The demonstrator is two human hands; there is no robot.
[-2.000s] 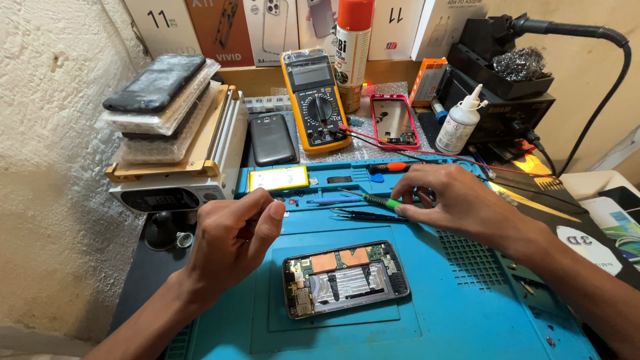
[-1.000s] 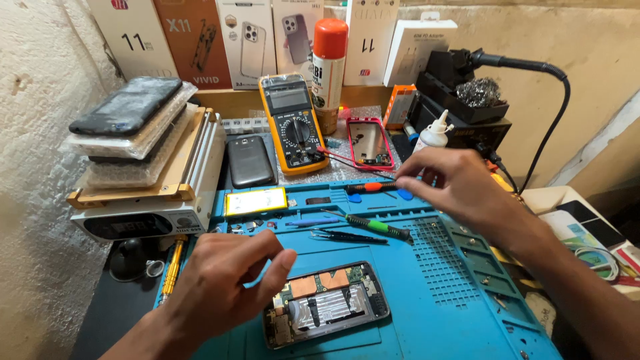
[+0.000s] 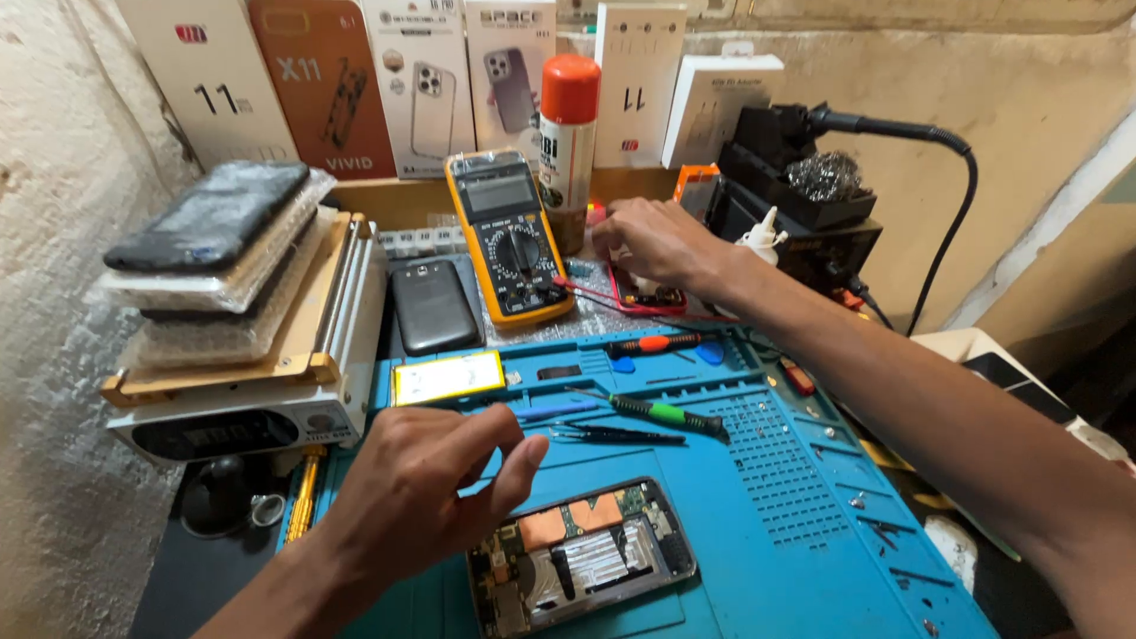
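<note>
My left hand point(image 3: 444, 488) hovers by the upper left corner of an opened smartphone point(image 3: 590, 555), thumb and fingers apart, holding nothing. The phone's circuit board, copper-coloured pads and bare battery bay face up. My right hand point(image 3: 661, 240) reaches over a pink phone frame point(image 3: 652, 306) beside the spray can point(image 3: 568, 151); its fingertips are bent, and whether they hold something cannot be told. Between the hands lie a green-and-black screwdriver point(image 3: 661, 412), black tweezers point(image 3: 621, 435), a blue pry tool point(image 3: 557, 411) and a red-and-black screwdriver point(image 3: 655, 343). A yellow-edged battery point(image 3: 446, 378) lies at the mat's upper left.
A yellow multimeter point(image 3: 510, 240) leans behind the blue silicone mat point(image 3: 754, 586), next to a black phone back point(image 3: 435, 306). Wrapped phones point(image 3: 209, 217) are stacked on a white machine point(image 3: 240, 426) at left. A soldering iron stand point(image 3: 781, 177) stands at back right; boxes line the wall.
My right hand has moved from the green-and-black screwdriver, past the red-and-black one, to the pink frame. The green-and-black screwdriver was let go on the mat. The view has shifted.
</note>
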